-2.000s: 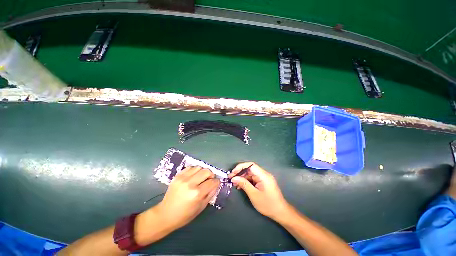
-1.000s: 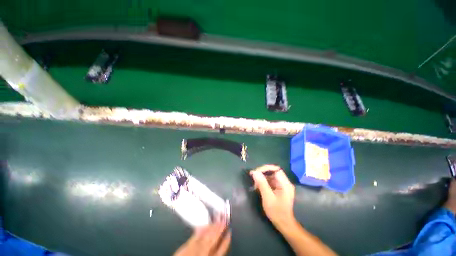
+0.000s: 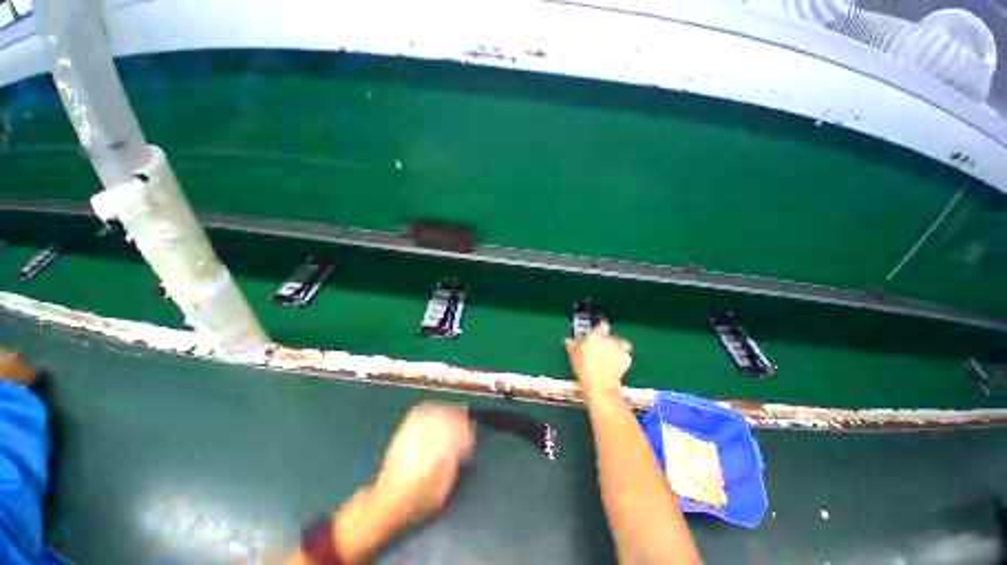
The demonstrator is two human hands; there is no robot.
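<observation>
My right hand [image 3: 602, 359] reaches over the whitish bench edge to the green conveyor. Its fingers are closed around the near end of a phone body [image 3: 589, 313], whose far end shows beyond them. My left hand [image 3: 428, 450] is blurred and curled above the dark green bench, with a dark red wristband. It covers the left part of the black cable bundle [image 3: 513, 422]; only the right part with its light tips shows. I cannot tell whether the left hand holds anything.
More phone bodies [image 3: 444, 309] lie spaced along the conveyor [image 3: 364, 315]. The blue bin [image 3: 746, 475] with pale pieces [image 3: 693, 464] stands right of my right forearm. A pale wrapped post [image 3: 182, 259] rises at left. Another person's blue sleeve [image 3: 22, 464] is at the left edge.
The view has tilted up. My right hand has moved from the bench to the conveyor. My left hand has left the phone body, which no longer shows on the bench, and is by the cables.
</observation>
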